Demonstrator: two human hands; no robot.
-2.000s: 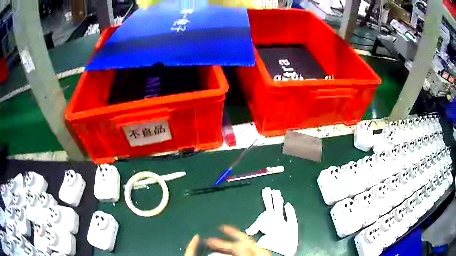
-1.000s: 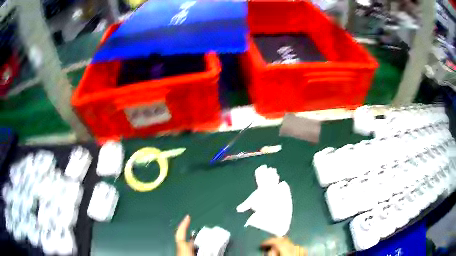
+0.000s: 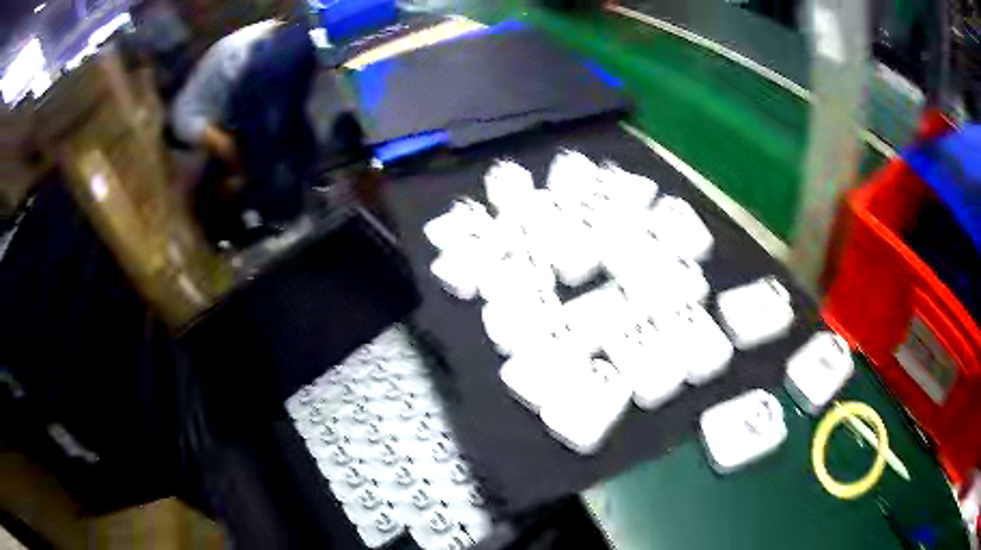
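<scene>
Several white socket adapters (image 3: pixel 592 403) lie loose in a pile on the black foam mat (image 3: pixel 473 430). Three more adapters lie apart at the pile's right side, one of them (image 3: pixel 742 430) near the mat's edge. More adapters (image 3: pixel 387 446) stand in rows in a black crate (image 3: pixel 312 306) at the lower left. The picture is blurred, so slots and pins are hard to tell. Neither my left hand nor my right hand is in the picture.
A cream-yellow tape ring (image 3: pixel 820 451) with a pale stick (image 3: pixel 882 446) lies on the green bench (image 3: pixel 667 510). A red bin (image 3: pixel 898 312) stands at the right edge. A green conveyor (image 3: pixel 688 118) runs behind. A bent-over person (image 3: pixel 258 107) is at the upper left.
The view has swung left, bringing the adapter pile to the middle and the crate into sight. Both hands, the adapter by them, the white glove and the right-hand rows have left the picture.
</scene>
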